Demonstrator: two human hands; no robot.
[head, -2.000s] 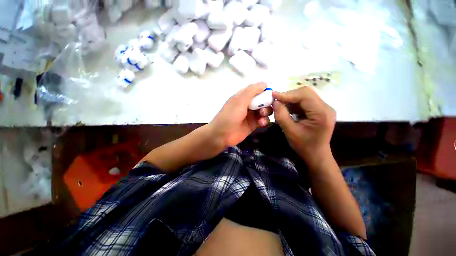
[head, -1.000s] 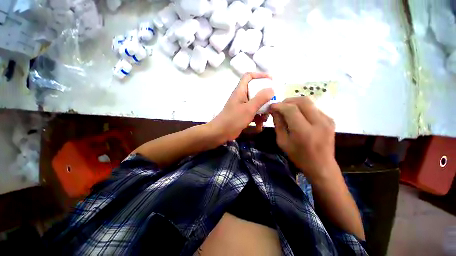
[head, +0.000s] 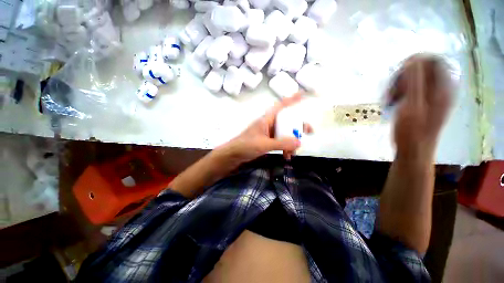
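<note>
My left hand [head: 265, 135] holds a glossy white case [head: 287, 122] above the table near its front edge. A small blue patch shows on the case beside my thumb. My right hand [head: 421, 91] is apart from the case, over the right side of the table, and strongly blurred. Whether its fingers hold anything cannot be told. Several small dark dots [head: 363, 114] lie on a yellowish strip [head: 341, 114] between my two hands.
Many white cases [head: 258, 57] are piled at the back centre. Several blue-marked cases [head: 160, 72] lie left of them. A crumpled clear bag [head: 74, 91] lies at left. Translucent film pieces [head: 387, 27] lie at back right. An orange stool [head: 105, 190] is under the table.
My right hand has left the case and moved right, over the right side of the table. My left hand still holds the case, now with its fingers more spread.
</note>
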